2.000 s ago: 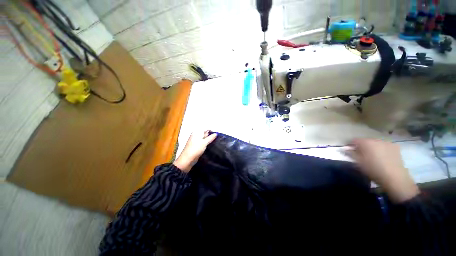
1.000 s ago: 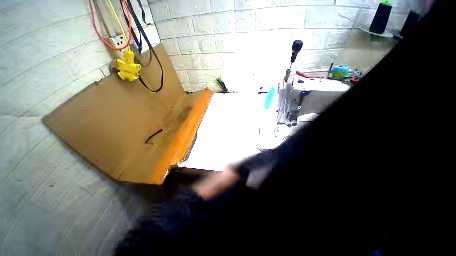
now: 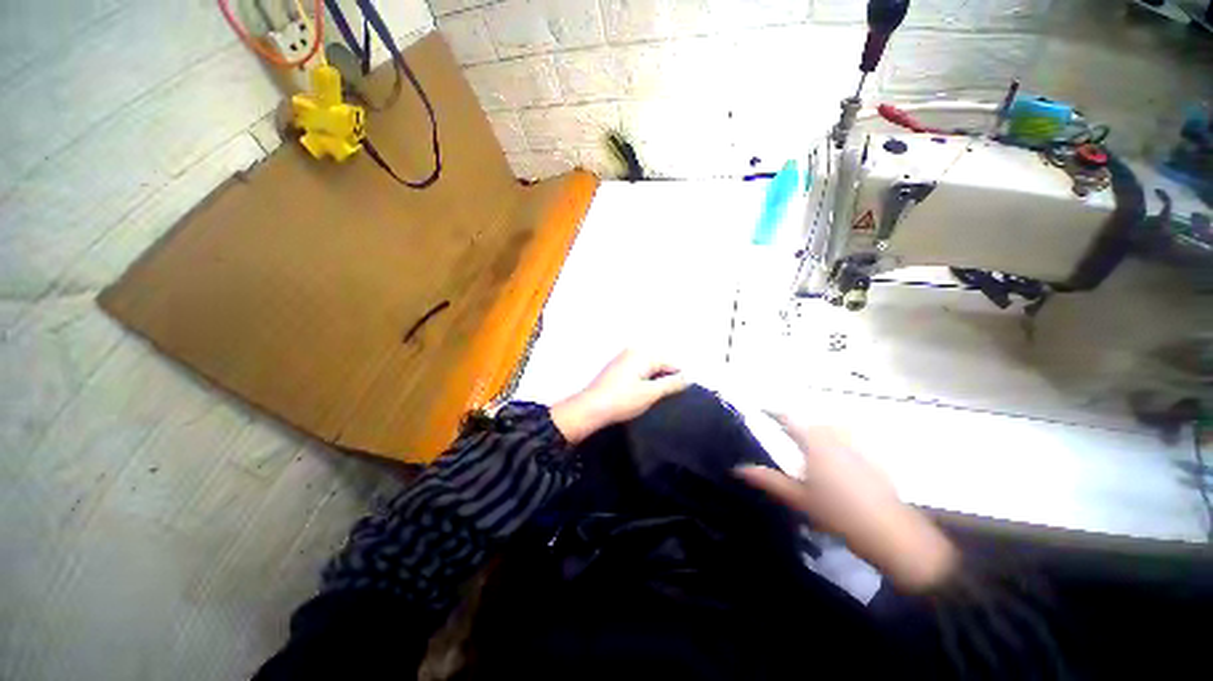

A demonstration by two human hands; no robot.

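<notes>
The dark garment (image 3: 665, 532) fills my lap, and its upper end lies over the front of the white sewing table (image 3: 652, 279). My left hand (image 3: 619, 397) lies at the garment's upper left edge with its fingers on the cloth. My right hand (image 3: 851, 499) is blurred, at the garment's right side, with thumb and fingers apart; whether it grips any cloth cannot be told. The white sewing machine head (image 3: 984, 206) stands behind to the right. Its presser foot area (image 3: 851, 282) is away from the garment.
Cardboard (image 3: 333, 279) with an orange edge (image 3: 512, 339) stands on the left. A yellow adaptor (image 3: 327, 117) hangs on cables. A turquoise strip (image 3: 778, 202) lies left of the machine head. A dark-handled tool (image 3: 878, 37) stands above it, beside a red item (image 3: 911, 120).
The dark shape that covered the right of the view is gone. The garment, once spread wide along the table front, is now bunched between my hands. The view has shifted.
</notes>
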